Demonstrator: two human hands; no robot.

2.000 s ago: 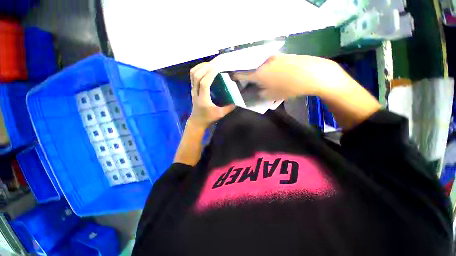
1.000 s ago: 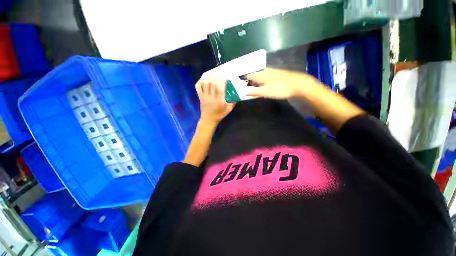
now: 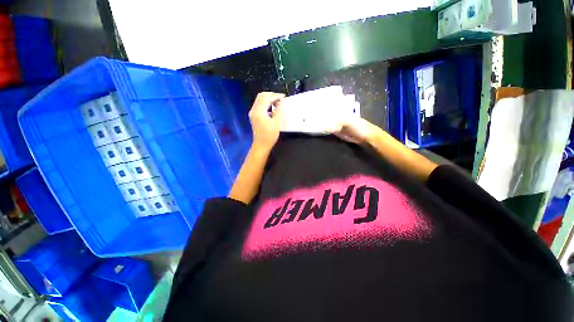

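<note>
A white carton (image 3: 311, 112) is held between my two hands in front of my chest, below the bench edge. Its plain white side faces the camera, and thin white flaps stick out at its right end. My left hand (image 3: 267, 119) grips the carton's left end, with the fingers over the top corner. My right hand (image 3: 355, 127) holds its lower right end. The inside of the carton is hidden.
A large blue tote (image 3: 63, 182) at the left holds rows of small white cartons (image 3: 129, 151). A white-topped bench (image 3: 252, 22) with a green edge lies ahead. White cartons (image 3: 469, 17) stand at its right end. A whitish sheet (image 3: 525, 144) hangs at the right.
The carton has turned: its green face, seen earlier, no longer shows and a white side does. My right hand has moved from over the opening down to the carton's lower right end.
</note>
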